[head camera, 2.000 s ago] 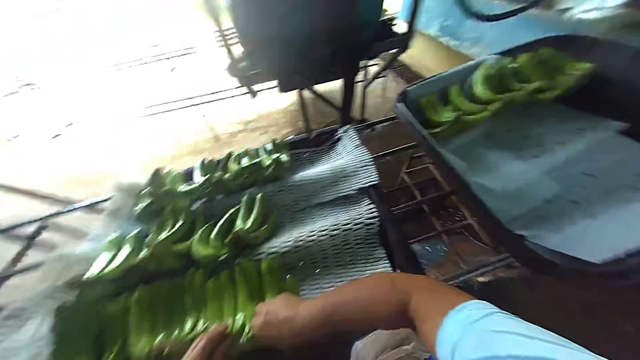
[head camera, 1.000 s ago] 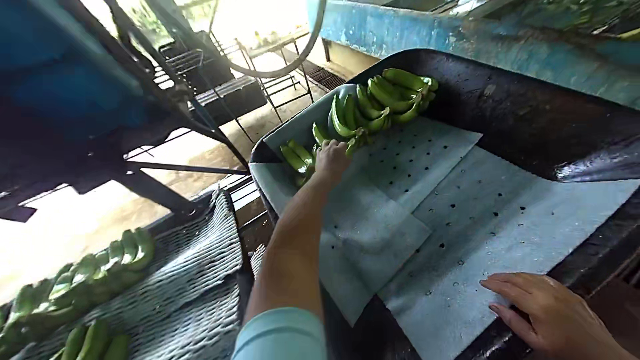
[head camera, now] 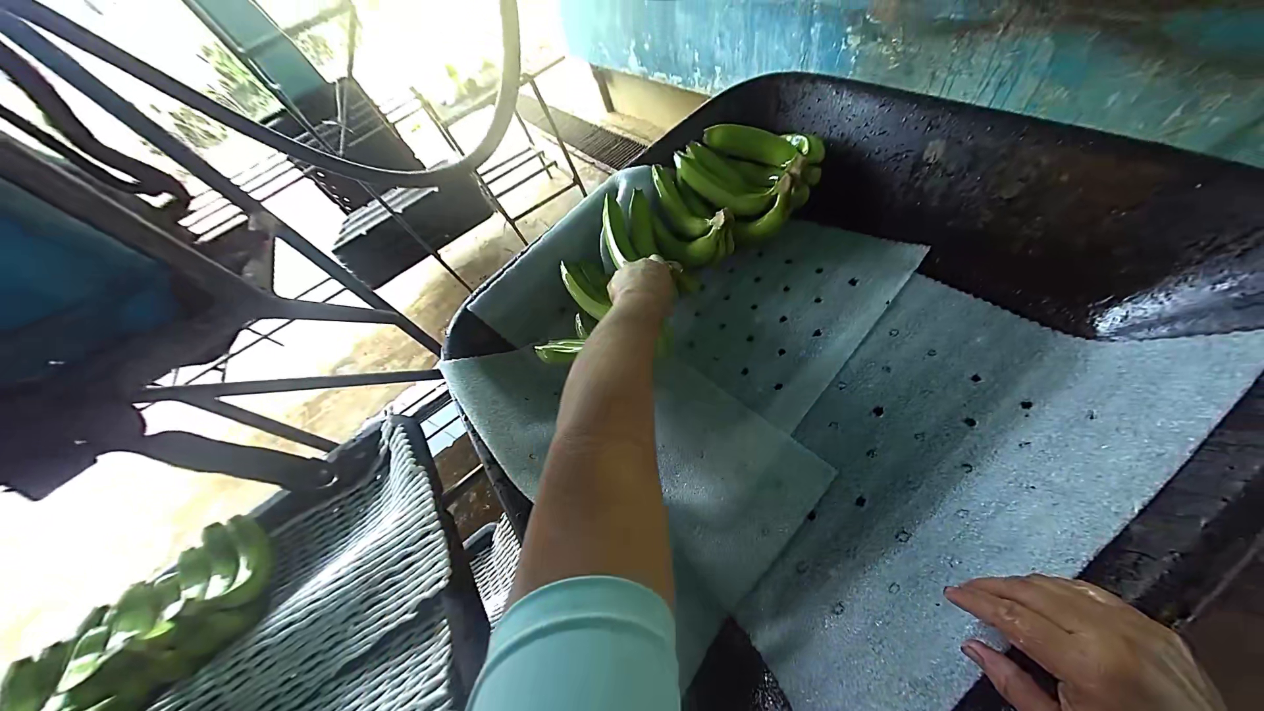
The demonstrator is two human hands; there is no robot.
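Note:
My left hand [head camera: 644, 283] reaches far into a black tray-like barrow [head camera: 859, 109] and grips the crown of a cluster of green bananas [head camera: 590, 288]. More green banana clusters [head camera: 731, 188] lie side by side beyond it, against the tray's far left end. Perforated grey-green foam sheets [head camera: 948, 415] line the tray beneath them. My right hand [head camera: 1086, 637] is at the lower right, palm down with fingers apart, over the edge of the foam and holding nothing. The fingertips of my left hand are partly hidden by the fruit.
At the lower left, more green bananas [head camera: 148, 622] rest on a ribbed grey mat [head camera: 365, 592]. A metal frame and a curved hose [head camera: 434, 176] stand at the upper left. A worn blue wall [head camera: 987, 79] runs behind the tray.
Two seconds ago my hands were at the bananas on the mat; now my left hand is at the clusters in the tray. The view has swung right. My right hand stays spread near the tray's edge since one second ago.

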